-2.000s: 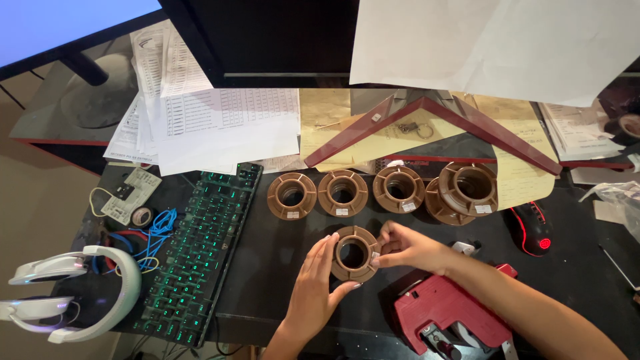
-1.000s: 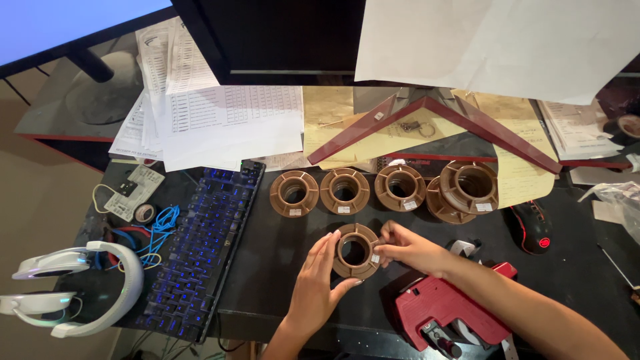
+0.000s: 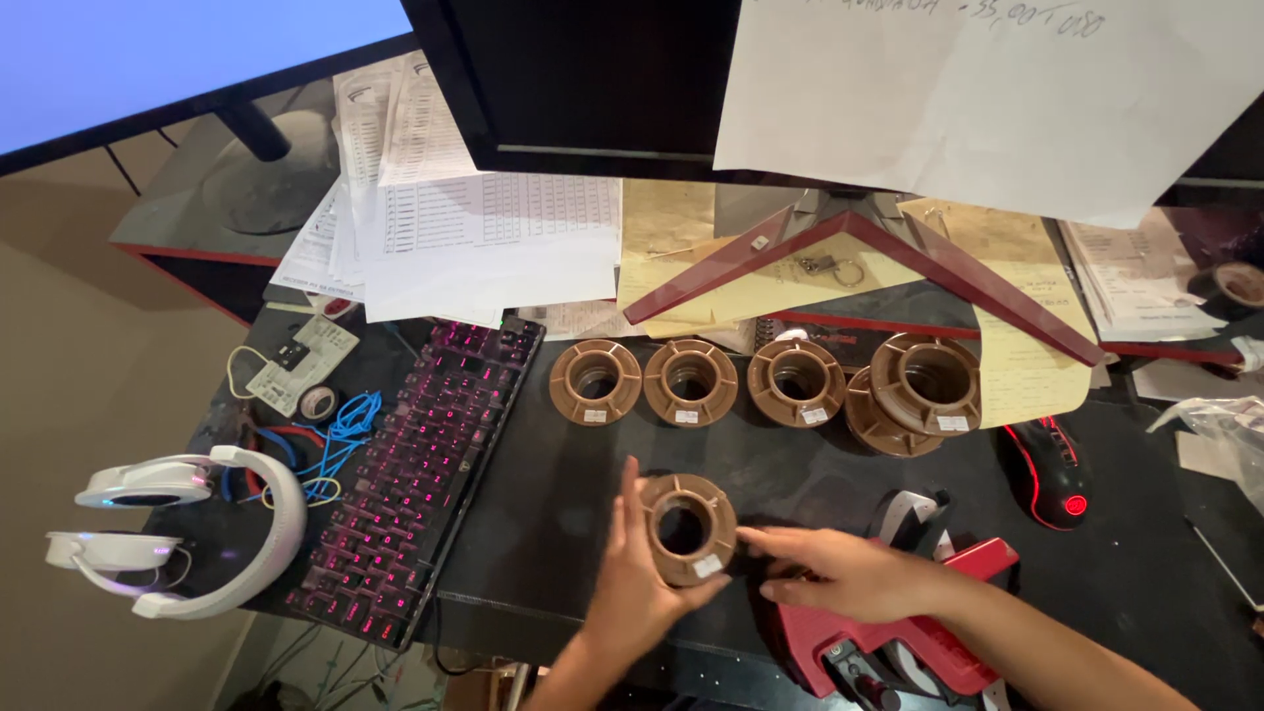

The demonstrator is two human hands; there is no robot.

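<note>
My left hand grips a brown plastic flanged ring near the desk's front edge, thumb below it and fingers along its left side. A small white label is stuck on the ring's lower right. My right hand is just right of the ring, fingers loosely extended, holding nothing; its index fingertip is at or close to the rim. It hovers over a red label dispenser or similar red device. Similar labelled rings stand in a row behind: one, another, a third, and one resting partly on another.
A lit keyboard and white headphones lie at left, with blue cable between them. A red-lit mouse is at right. Behind the rings stand a monitor's red V-shaped foot and printed papers.
My right hand's fingers have moved off the ring's face to its right. The ring, still in my left hand, now shows its label at the lower right. The keyboard lights went from green to blue to pink.
</note>
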